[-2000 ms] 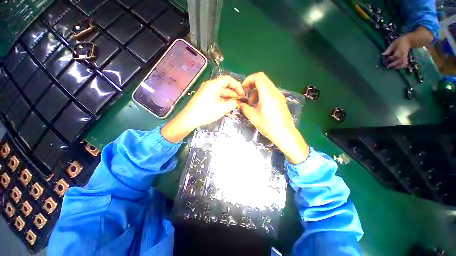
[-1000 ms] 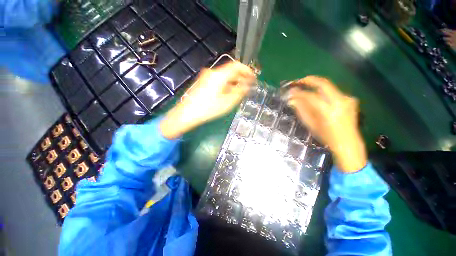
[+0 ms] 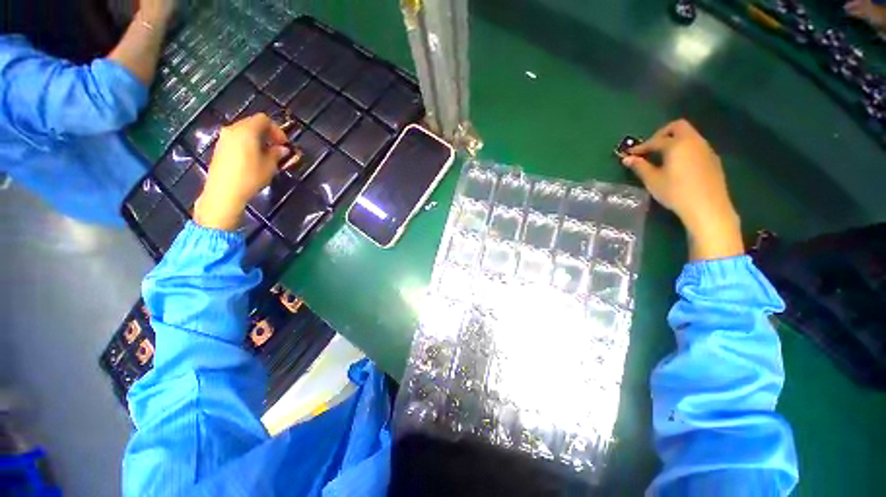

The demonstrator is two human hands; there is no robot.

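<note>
My left hand is over the black blister tray at the upper left, its fingertips at a copper-coloured square frame; whether they grip it is unclear. My right hand pinches a small dark unit by its edge, over the green bench right of the clear tray. The clear blister tray lies in front of me with strong white glare.
A smartphone lies between the trays by a grey metal upright. Copper-coloured parts sit in a lower tray at lower left. A dark tray is at right. Another person's arm is upper left; loose dark parts upper right.
My hands have moved apart from over the clear tray's top edge. The left went to the black tray, the right to the small dark unit. The smartphone is uncovered and its screen looks darker.
</note>
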